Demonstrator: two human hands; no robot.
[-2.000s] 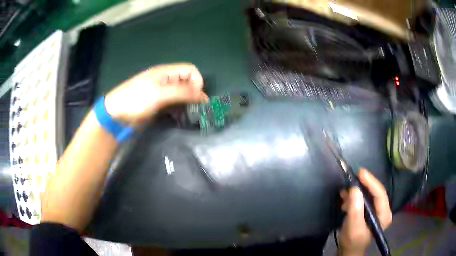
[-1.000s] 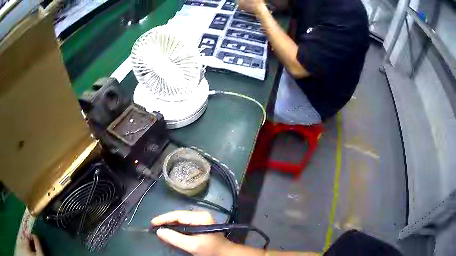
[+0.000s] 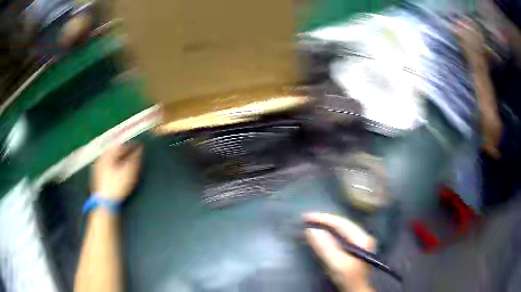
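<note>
The picture is strongly blurred. My right hand [image 3: 340,248] holds the black pen-like soldering iron [image 3: 365,255] over the mat at lower centre right; its tip is too blurred to make out. My left hand [image 3: 116,174], with a blue wrist band [image 3: 101,204], is at the left near the white strip beside the conveyor. Its fingers are bent, and I cannot tell whether it holds anything. No circuit board can be made out.
A cardboard hood [image 3: 217,57] stands over the black fan [image 3: 240,145]. The round tip-cleaning pot [image 3: 361,179] is right of it, with a white desk fan [image 3: 380,85] behind. A white tray [image 3: 23,239] is at left. A person's arm [image 3: 485,102] and red stool [image 3: 445,219] are at right.
The view has swung back left from the desk fan and the floor. My left hand and wrist band are more fully in view, and my right hand appears further right with the iron still held.
</note>
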